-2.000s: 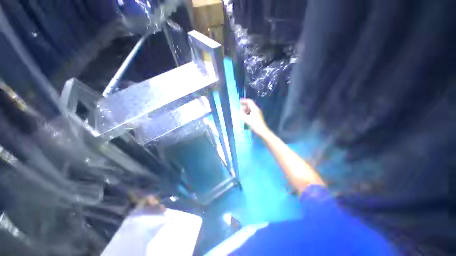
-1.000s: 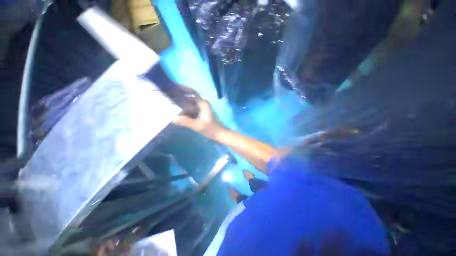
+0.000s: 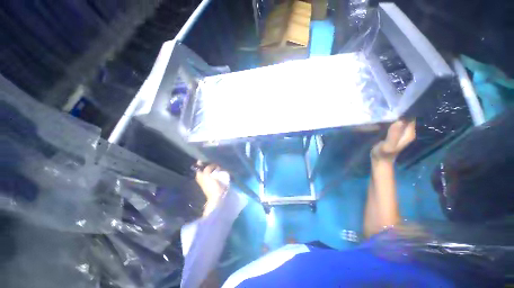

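A silver step ladder (image 3: 282, 101) stands right in front of me, its top tread glaring white. My right hand (image 3: 396, 138) grips its right side just under the top tread. My left hand (image 3: 211, 181) is at the ladder's left side, below the tread; whether it grips the frame is unclear. A white sheet, the pick list (image 3: 211, 239), hangs from my left hand along the forearm. The fingers of both hands are partly hidden and blurred.
Bagged garments (image 3: 129, 208) hang close on the left, and dark garments (image 3: 479, 174) on the right. An open brown carton (image 3: 288, 25) lies beyond the ladder. The floor (image 3: 338, 202) is blue. A grey rail (image 3: 127, 118) runs at the left.
The ladder has come from the left to the centre of the view and now faces me squarely. My right hand has gone from reaching out to its right side. My left hand has come up beside it.
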